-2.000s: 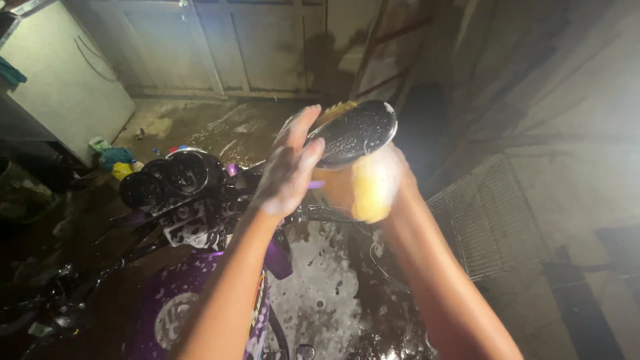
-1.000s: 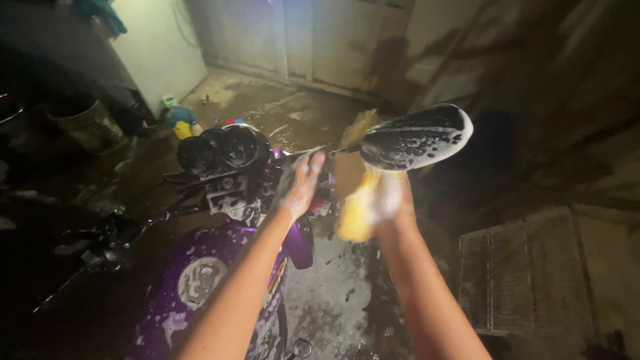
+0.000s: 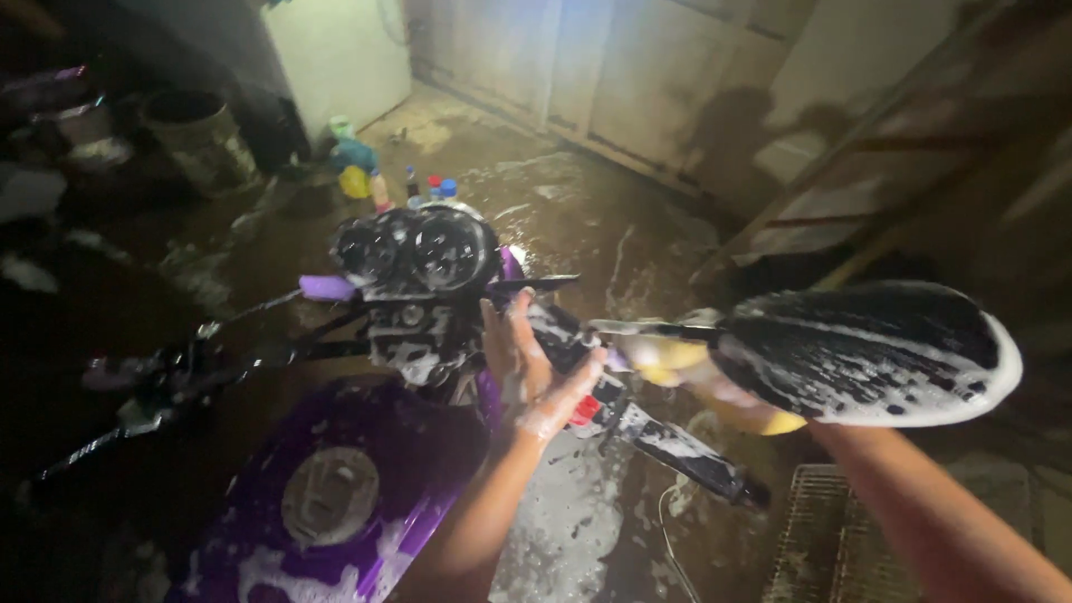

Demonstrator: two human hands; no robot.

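Soap suds coat a motorcycle with a purple fuel tank [image 3: 394, 452] and round instrument gauges [image 3: 419, 251]. My left hand [image 3: 540, 368], wet and soapy, has its fingers spread beside the handlebar controls and the base of the mirror stem [image 3: 645, 329]; nothing is held in it. The black rear-view mirror [image 3: 863, 356], streaked with foam, extends to the right. Beneath its near end my right hand [image 3: 729, 398] holds a yellow sponge or cloth [image 3: 670, 360], partly hidden by the mirror. Below them the right handlebar grip [image 3: 687, 452] points down to the right, foamy too.
Beyond the gauges, several small bottles [image 3: 448, 188] and a blue and yellow bag-like item [image 3: 356, 167] are on the wet floor. A bucket [image 3: 201, 142] stands at upper left, a pale cabinet-like box [image 3: 339, 67] beside it. A wire rack [image 3: 816, 528] lies at lower right.
My left hand has moved from near the mirror to the handlebar controls. My right hand, with the yellow thing, is now partly behind the mirror. The view has shifted.
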